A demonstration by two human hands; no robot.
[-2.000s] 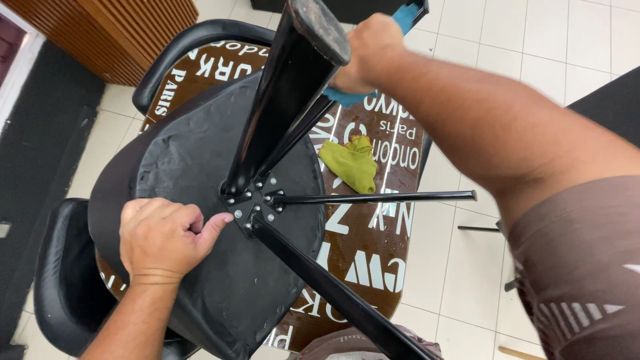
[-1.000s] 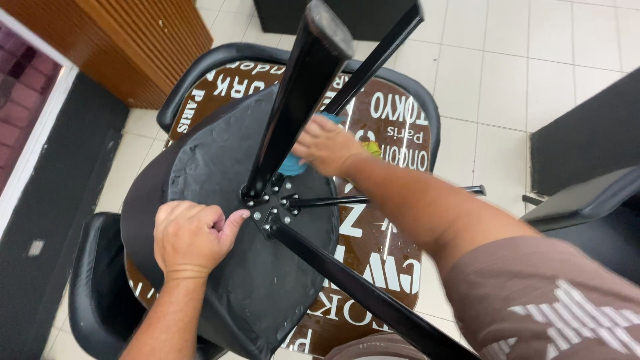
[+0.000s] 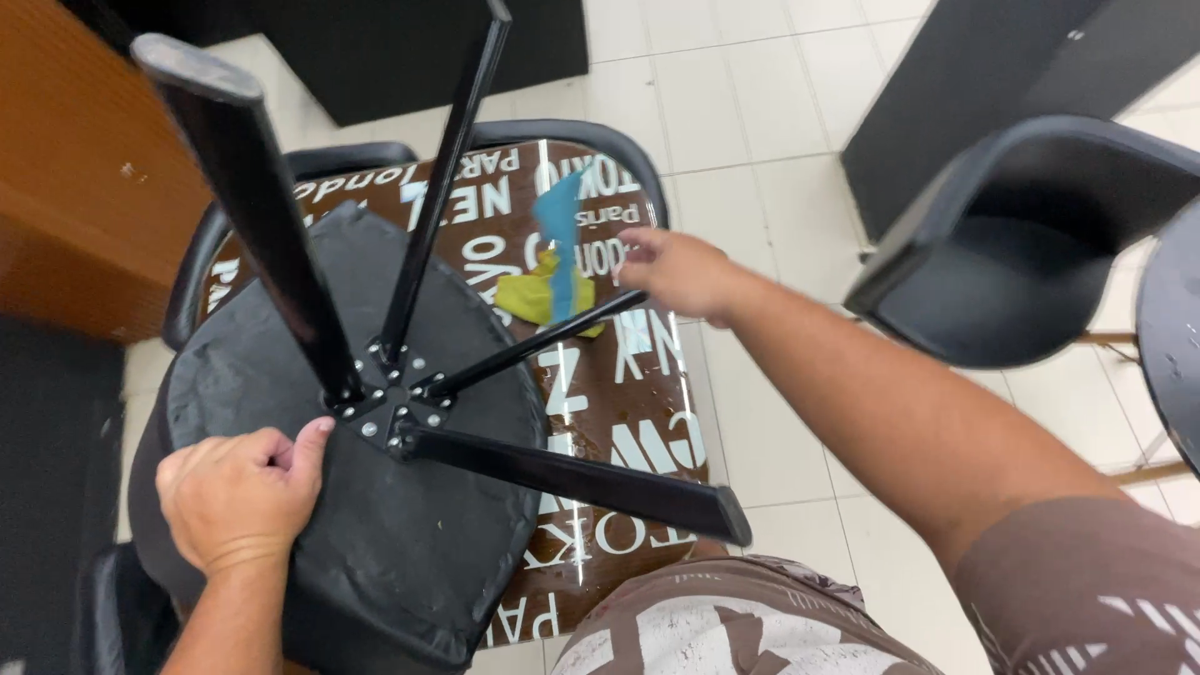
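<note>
An upturned black chair (image 3: pixel 347 525) rests on a brown table (image 3: pixel 600 553) printed with white lettering. Black metal legs (image 3: pixel 581 473) spread from a bolted bracket at the centre of its underside. My left hand (image 3: pixel 239 487) lies on the underside near the bracket, its fingers curled and thumb extended; whether it grips anything is not plain. Over the table, my right hand (image 3: pixel 680 272) is beside the tip of one leg, fingers apart and holding nothing. Left of it, a blue cloth (image 3: pixel 560 234) lies partly over a yellow-green cloth (image 3: pixel 530 296), behind that leg.
Black chairs surround the table, one with its curved back (image 3: pixel 647 159) at the far edge. Another black chair (image 3: pixel 994 272) stands on the right by a round table edge (image 3: pixel 1172 328). A wooden panel (image 3: pixel 75 187) rises at the left. White floor tiles (image 3: pixel 778 394) show between.
My right hand has let go of the blue cloth, which now lies by the yellow-green cloth. The upturned chair has turned, its legs pointing differently. My left hand stays on its underside.
</note>
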